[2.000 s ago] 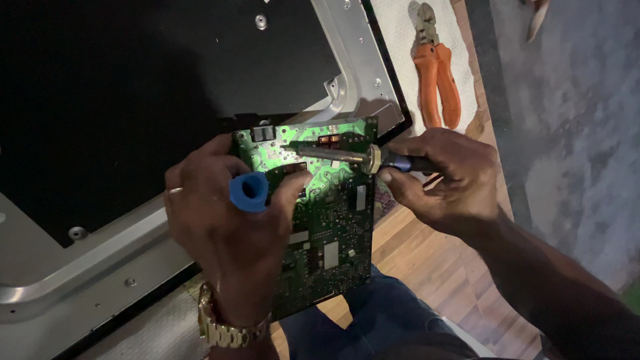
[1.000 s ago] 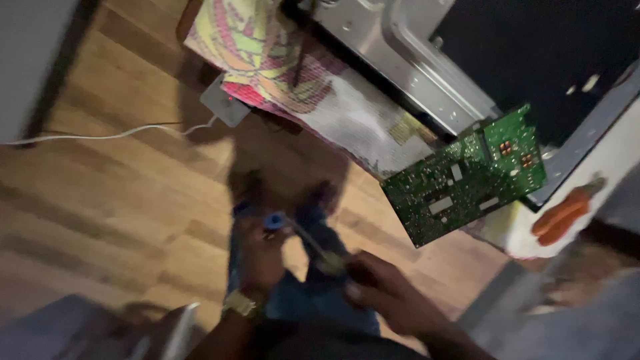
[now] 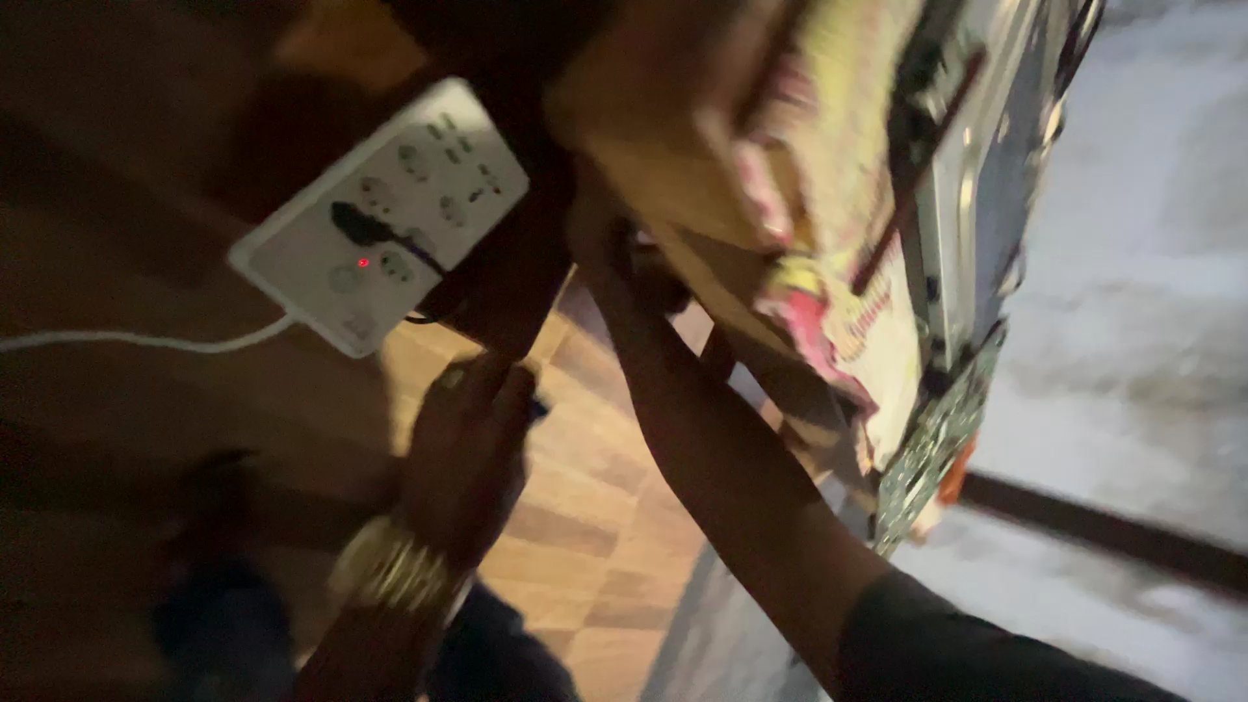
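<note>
My left hand (image 3: 468, 458), with a gold-toned watch at the wrist, is low in the middle of the view. A small bit of blue (image 3: 538, 409) shows by its fingers, likely the blue item it carried; the grip itself is too dark to judge. My right hand (image 3: 609, 229) reaches in beside the table's side, and its fingers are lost in shadow. Left of it lies a white power strip (image 3: 385, 214) with a black plug (image 3: 361, 226) in it and a red light lit. The green circuit board (image 3: 936, 448) hangs at the table's edge on the right.
A patterned cloth (image 3: 838, 292) drapes over the table edge. On it rests the metal frame of a panel (image 3: 960, 195). Something orange (image 3: 957, 473) shows behind the board. A white cable (image 3: 146, 339) runs left from the power strip, above the wooden floor (image 3: 585, 487).
The view has swung down and left toward the power strip. My hands have left the circuit board, where the right one held a soldering iron. My right arm now extends beside the table.
</note>
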